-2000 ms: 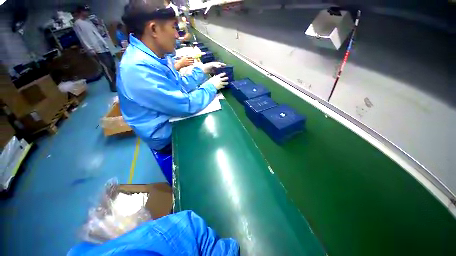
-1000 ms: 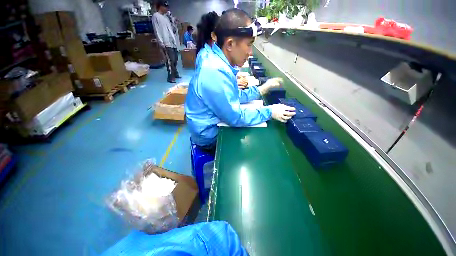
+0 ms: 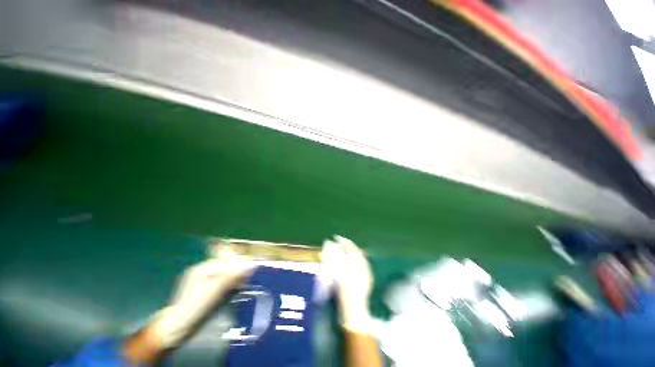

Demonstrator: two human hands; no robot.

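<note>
The frame is blurred. A navy booklet stack [image 3: 276, 315] with white print and a curved drawing lies right before me on the bench, with white paper at its edge. My left hand [image 3: 205, 290], in a pale glove, is at its upper left corner. My right hand [image 3: 348, 279], also pale-gloved, is at its upper right side. Blur hides whether the fingers grip anything.
The green conveyor belt [image 3: 287, 186] runs behind the stack. A brownish strip [image 3: 273, 251] lies at the belt edge. White limp material [image 3: 431, 322] is on the right. A blue object [image 3: 18, 122] is at far left. Another worker's blue sleeve [image 3: 610, 337] shows at lower right.
The view has swung from the neighbouring worker and the row of boxes to the bench in front. Both my hands and the navy stack have come into view.
</note>
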